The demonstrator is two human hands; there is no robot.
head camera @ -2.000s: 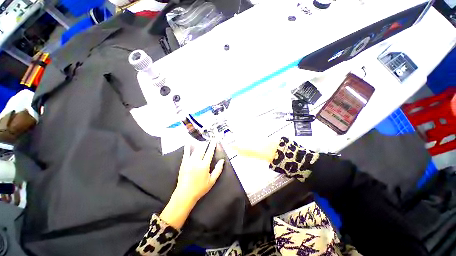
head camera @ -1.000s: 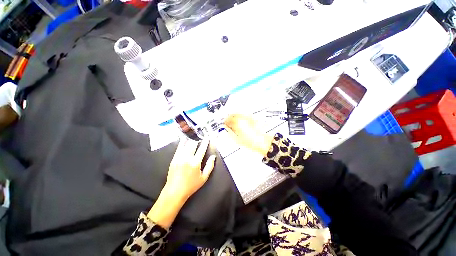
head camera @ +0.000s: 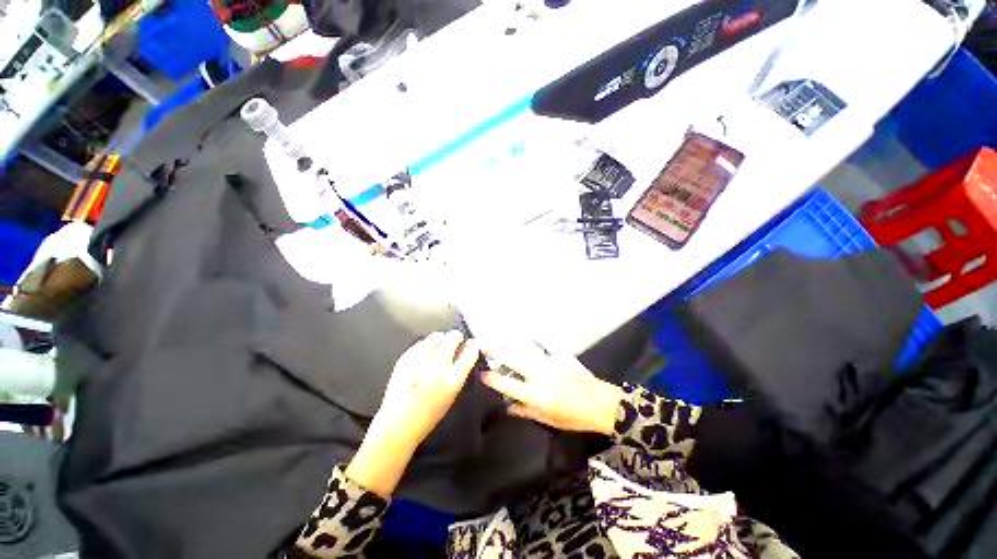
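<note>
Dark grey fabric (head camera: 208, 360) covers the left of the machine table and hangs toward my lap. My left hand (head camera: 424, 384) pinches the fabric's edge in front of the machine. My right hand (head camera: 555, 391) is beside it, its fingertips on the same edge, almost touching my left fingers. The pinched part is mostly hidden by the fingers. The white sewing machine head (head camera: 437, 93) with a blue stripe lies beyond the hands. Its needle area (head camera: 410, 235) is bright, and the needle itself cannot be made out.
Right of the needle area are small black items (head camera: 600, 224), a smartphone (head camera: 687, 188) and a square tray (head camera: 807, 104). A blue crate (head camera: 814, 229) with dark fabric (head camera: 809, 317) over it stands at the right, with a red crate (head camera: 946, 235) beyond.
My right hand has left the needle area and come down beside my left hand. The fabric edge between them is now in front of the presser foot area. The camera view has shifted.
</note>
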